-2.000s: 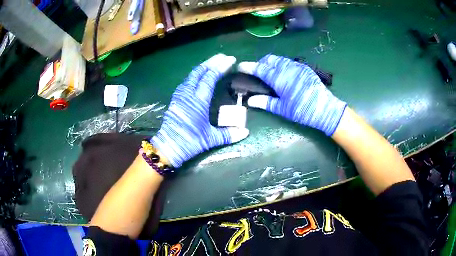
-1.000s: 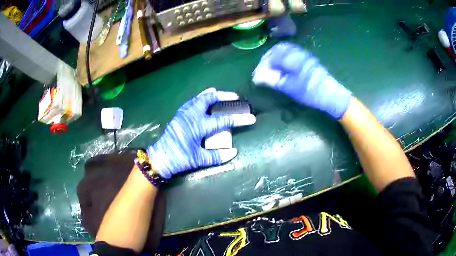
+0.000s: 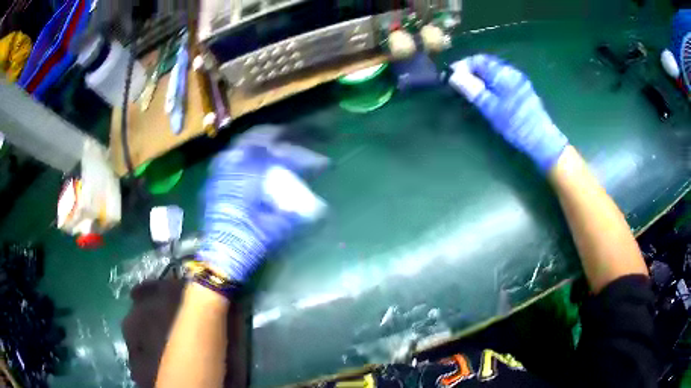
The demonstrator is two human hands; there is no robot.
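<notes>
My left hand (image 3: 246, 201), in a blue-white knit glove, is blurred over the bench at centre left. Its fingers curl around a blurred white block (image 3: 292, 193). A dark smear shows behind its fingertips; whether it is the black adapter, I cannot tell. My right hand (image 3: 515, 110), gloved the same way, is at the upper right with fingertips pinched on what looks like a small dark plug, just right of a dark-blue block (image 3: 417, 72). That block sits below the round cream knobs (image 3: 415, 42) of the test instrument (image 3: 303, 57). The cord is not clear.
The instrument stands on a wooden shelf (image 3: 159, 121) with pens and tools; green rolls (image 3: 365, 92) sit at its edge. At left are a red-capped container (image 3: 89, 204), a white plug (image 3: 165, 224) and a dark cloth (image 3: 148, 326). Black pieces (image 3: 655, 101) lie far right.
My left hand has lifted and moved left and up from the bench with the white block. My right hand has moved right and up to the dark-blue block. The view has shifted, showing more of the instrument.
</notes>
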